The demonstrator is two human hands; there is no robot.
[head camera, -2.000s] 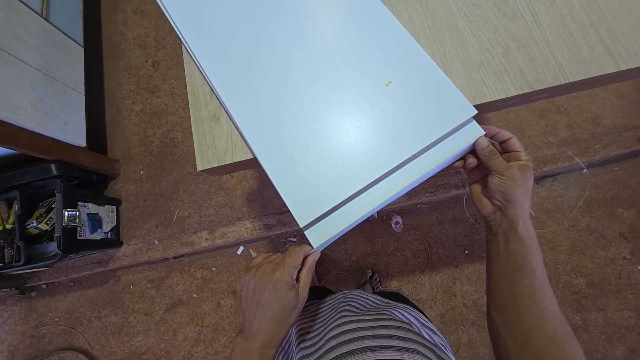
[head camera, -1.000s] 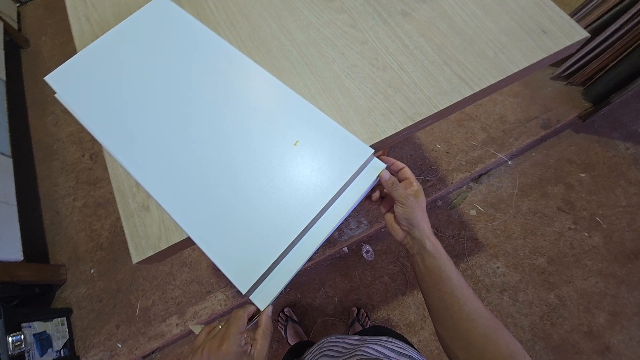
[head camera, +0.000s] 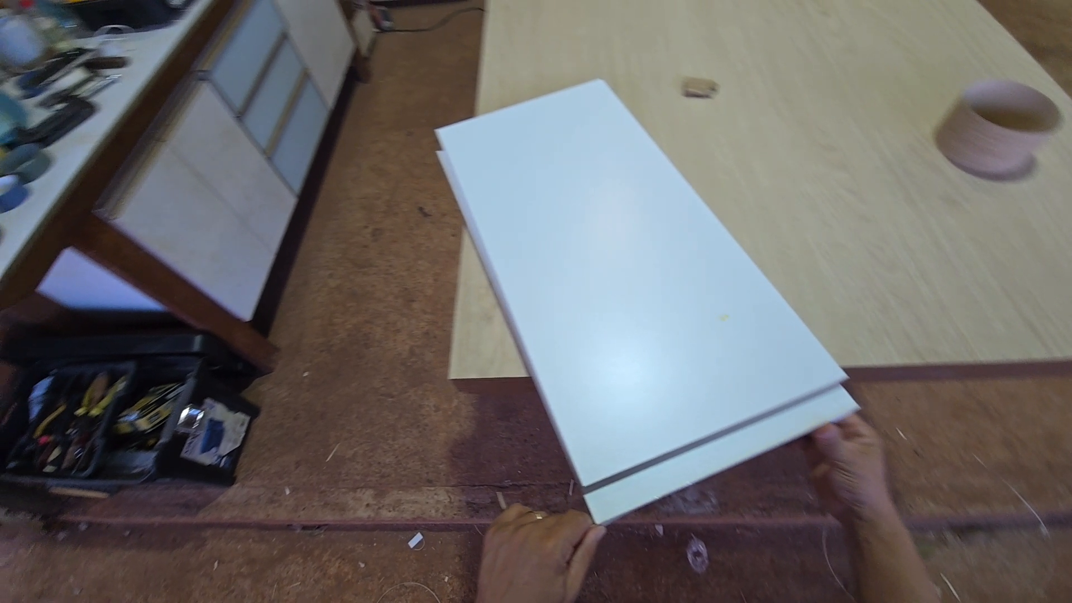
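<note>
A white rectangular panel [head camera: 636, 276] lies slantwise over the corner of a wood-grain board [head camera: 837, 209], its near end jutting past the board's edge. Beneath it a second white panel [head camera: 720, 456] shows as a strip at the near end and along the left side. My left hand [head camera: 540, 553] grips the lower panel's near left corner, with a ring on one finger. At the near right corner, my right hand [head camera: 850, 469] holds the same panel, thumb near the top face and the other fingers partly hidden. A small yellow mark is on the upper panel.
A roll of edge banding [head camera: 997, 130] and a small brown block [head camera: 699, 87] rest on the wood-grain board. At left stand a workbench [head camera: 159, 67] with tools, white cabinet doors [head camera: 201, 201] and an open black toolbox [head camera: 209, 427] on the floor. Scraps litter the reddish floor.
The view has swung a lot, bringing the workbench and the roll into sight. Both hands still hold the near end of the panels.
</note>
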